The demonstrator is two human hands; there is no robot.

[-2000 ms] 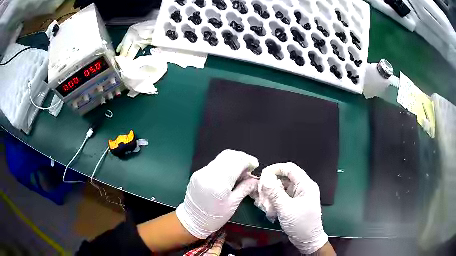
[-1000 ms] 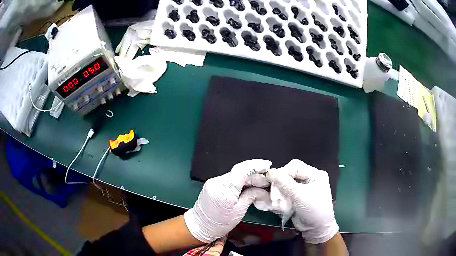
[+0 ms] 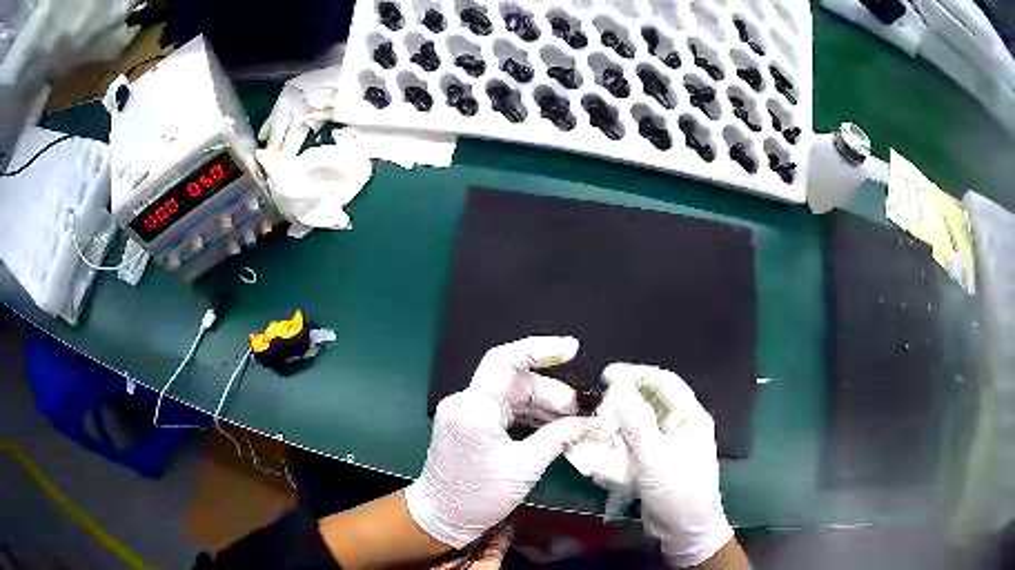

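Observation:
My left hand [image 3: 490, 440], in a white textured glove, holds a small dark glossy unit [image 3: 587, 401] between thumb and fingers over the front edge of the black foam mat [image 3: 601, 278]. My right hand [image 3: 668, 457], also gloved in white, touches the unit from the right. It pinches a crumpled white wipe [image 3: 601, 454] that hangs below the fingertips. The fingers hide part of the unit.
A white tray [image 3: 623, 150] of black units lies behind the mat. A white bottle [image 3: 835, 173] and second dark mat [image 3: 879, 356] are right. A power supply [image 3: 184, 167], used wipes [image 3: 323, 184] and yellow-and-black fixture [image 3: 284, 338] are left.
The dark unit now shows between my fingertips, where it was mostly hidden before. My left fingers have spread somewhat. Both hands have shifted slightly left since one second ago.

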